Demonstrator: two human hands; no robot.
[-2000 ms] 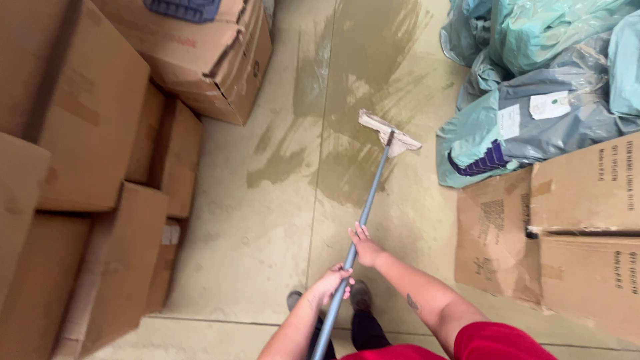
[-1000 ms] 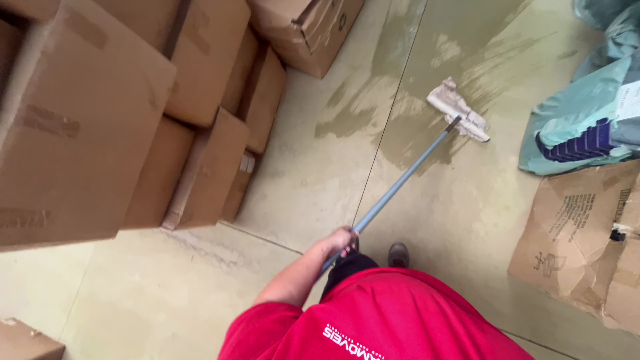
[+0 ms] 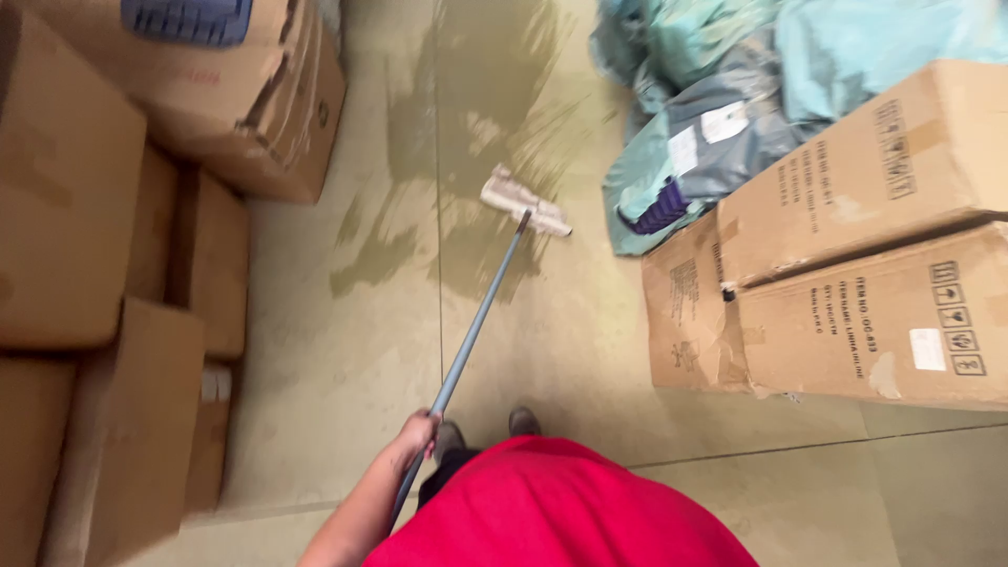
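In the head view my left hand is closed around the blue-grey pole of a floor squeegee or mop. At the pole's far end, a whitish cloth is wrapped over the crosswise head and lies on the concrete floor. Around and beyond the cloth spreads a dark wet patch with streaked edges. The pole's near end passes down beside my red shirt. My right hand is out of sight.
Stacked cardboard boxes line the left side, with a blue plastic item on one. At right are more cartons and teal and grey plastic bags. My shoes stand behind the cloth, near the pole.
Two seconds ago both my hands were on the pole; since then my right hand has come off it and left the view. The view has swung aside and back.
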